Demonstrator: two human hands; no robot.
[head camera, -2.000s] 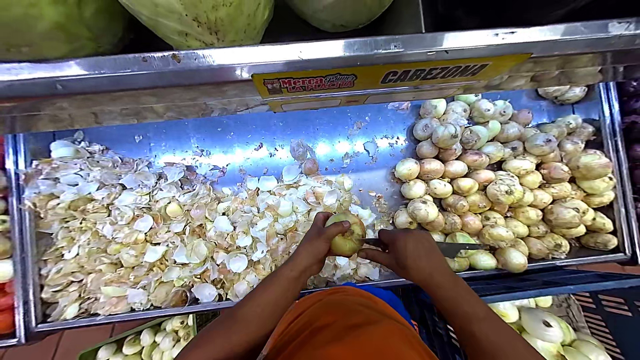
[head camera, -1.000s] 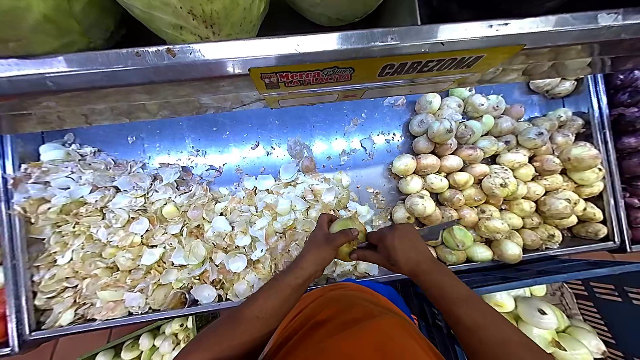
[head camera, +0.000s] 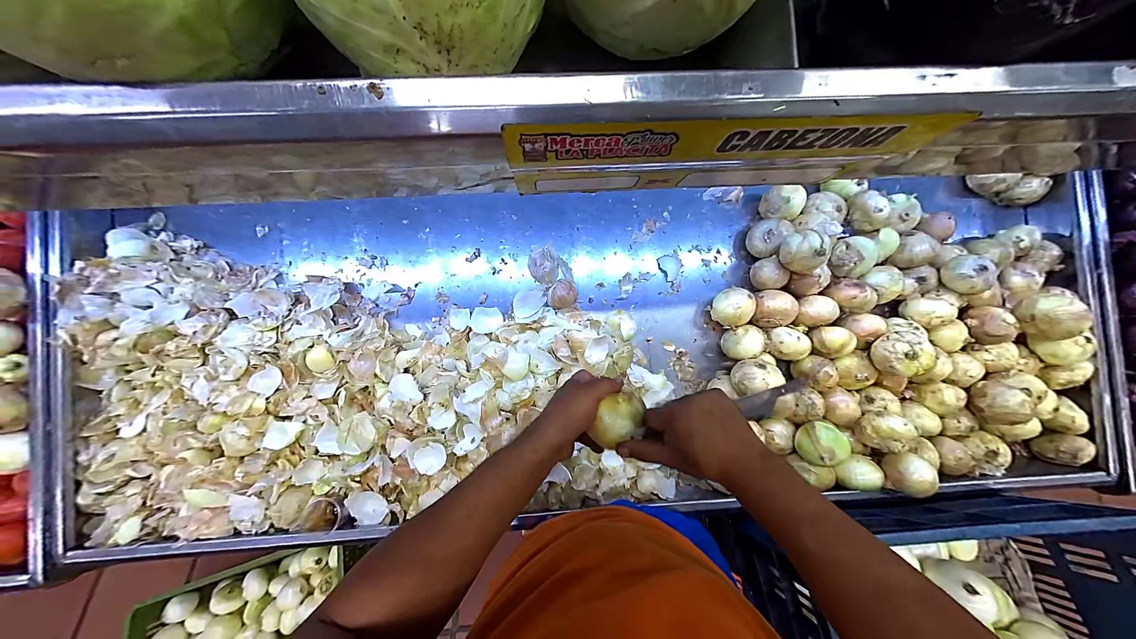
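Note:
My left hand (head camera: 575, 410) holds a yellowish onion (head camera: 618, 419) above the near edge of a metal bin. Against the onion's right side are the fingers of my right hand (head camera: 701, 430), which also grips a knife; its blade (head camera: 769, 399) points right, away from the onion, and the handle is hidden in the hand. Under and left of my hands lies a broad heap of dry onion skins (head camera: 355, 390). A pile of onions (head camera: 923, 346) fills the bin's right side, with a greenish onion (head camera: 822, 443) near its front.
A metal shelf edge (head camera: 355, 111) with a yellow sign (head camera: 692, 146) crosses behind, below large cabbages (head camera: 426, 31). A green crate (head camera: 146, 612) of peeled onions (head camera: 257, 595) stands at lower left. At lower right are a dark plastic crate (head camera: 1078, 577) and more large pale onions (head camera: 967, 590).
The knife blade pointed right across the onion pile two seconds ago and still points right. My hands remain together at the onion, with small shifts of the fingers.

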